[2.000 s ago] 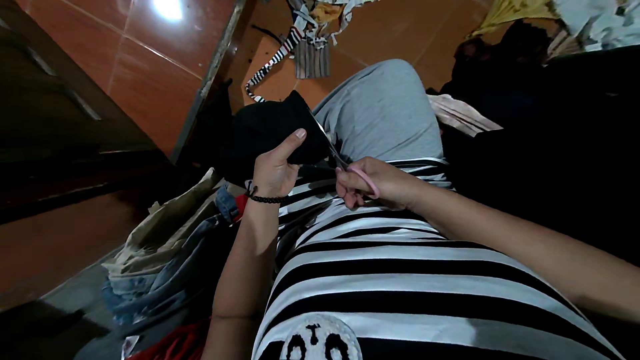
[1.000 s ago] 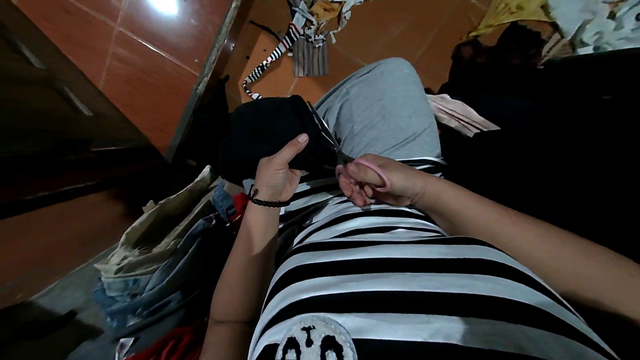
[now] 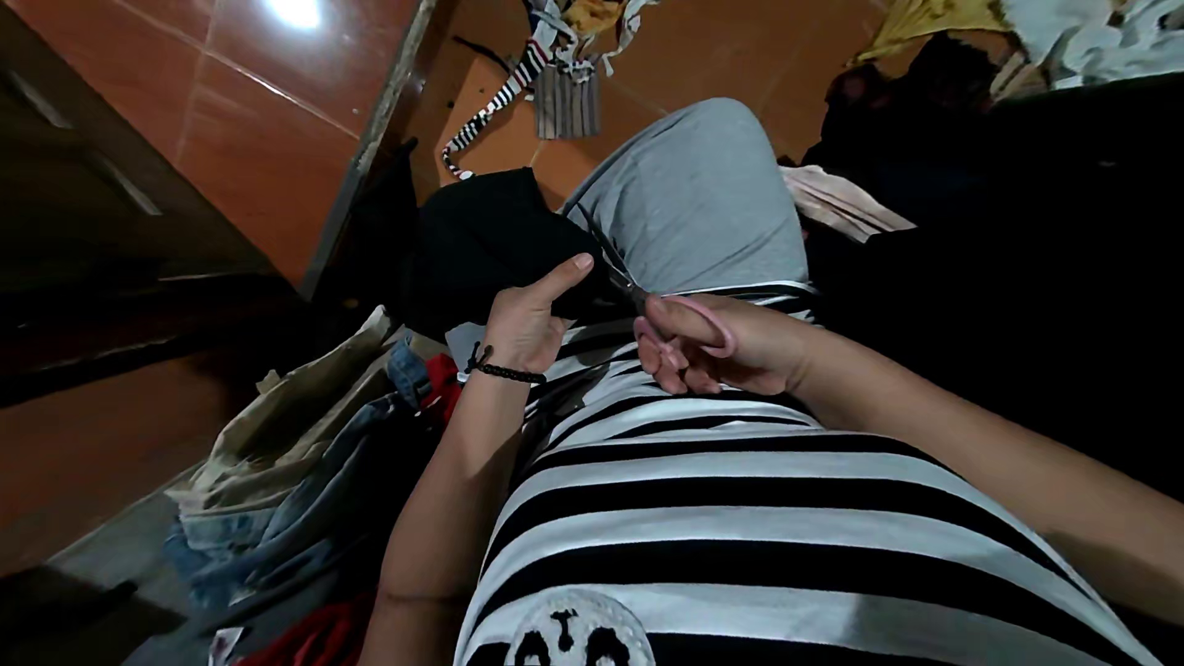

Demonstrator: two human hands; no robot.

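My left hand [image 3: 532, 324], with a braided black cord at the wrist, grips a black cloth [image 3: 490, 236], thumb on top and fingers largely hidden. The cloth spreads away beyond the hand, beside my knee in grey fabric [image 3: 708, 199]. In my right hand [image 3: 708, 347] are scissors [image 3: 626, 289] with pink handles, my thumb and fingers in the loops. Their dark blades stand apart and point up and left, at the cloth's right edge. Whether the lower blade lies under the cloth, I cannot tell.
Folded beige and blue denim garments [image 3: 287, 462] lie at the left, near red cloth [image 3: 324, 634]. Fabric scraps, one a striped strip [image 3: 499, 102], lie on the tiled floor [image 3: 684, 55]. Dark cloth [image 3: 999, 277] fills the right side, with yellow cloth [image 3: 934, 23] and white cloth [image 3: 1101, 42] beyond.
The scissors' blades, close together two seconds ago, now stand visibly apart. My left hand keeps its hold on the black cloth, whose outline has shifted somewhat.
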